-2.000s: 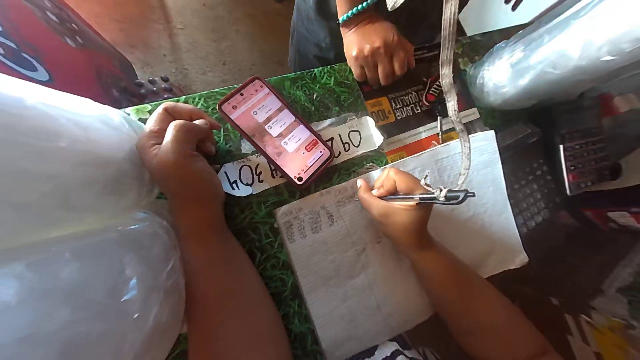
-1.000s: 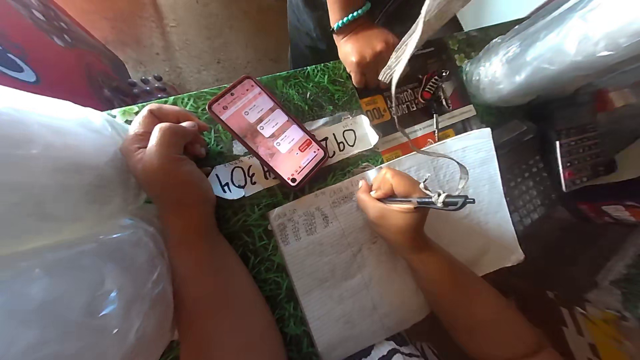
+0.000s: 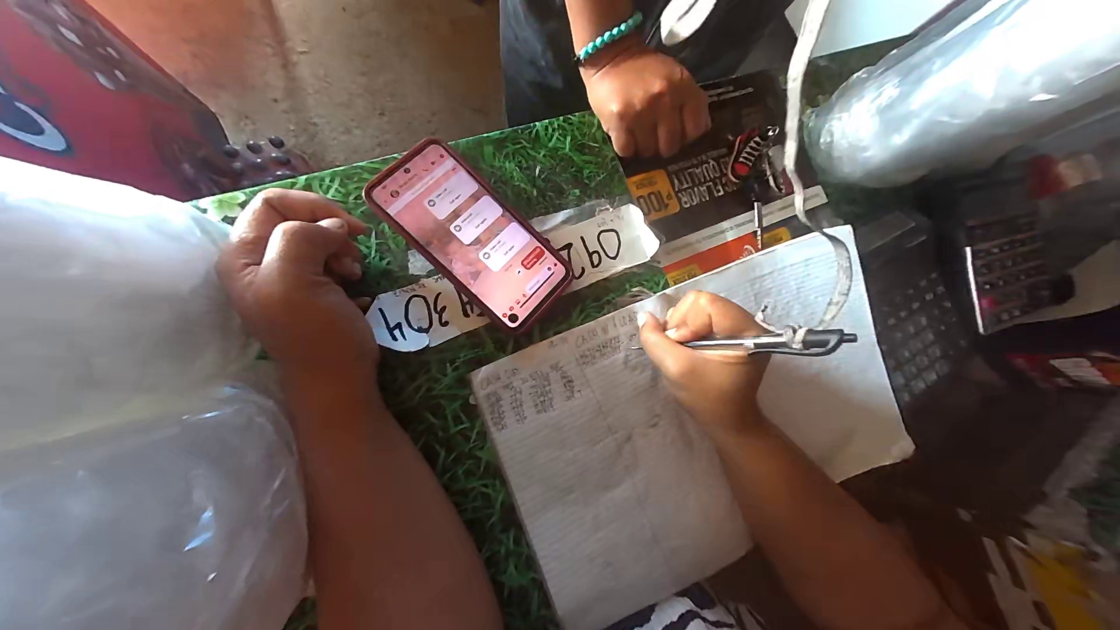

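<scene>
My right hand [image 3: 709,359] grips a ballpoint pen [image 3: 770,342], its tip on the ruled page of an open notebook [image 3: 630,490] that bears rows of handwriting. A pale cord [image 3: 796,131] is tied to the pen and runs up past the page. Loosely curled, my left hand [image 3: 297,271] rests on the grass-print tabletop [image 3: 437,437], left of a smartphone [image 3: 472,234] in a dark red case. The phone lies face up with its screen lit, partly over a paper strip [image 3: 612,249] with handwritten characters. I see nothing held in my left hand, though its palm is hidden.
Another person's fist [image 3: 647,105], with a turquoise bead bracelet, rests at the table's far edge by a dark printed sheet [image 3: 735,114] and keys [image 3: 759,175]. Filled clear plastic bags [image 3: 140,507] crowd the left; a plastic-wrapped bundle [image 3: 945,96] lies upper right, above a calculator [image 3: 1011,262].
The cord's upper part has shifted over the printed sheet. My right hand still holds the pen at the page, and my left hand stays beside the phone.
</scene>
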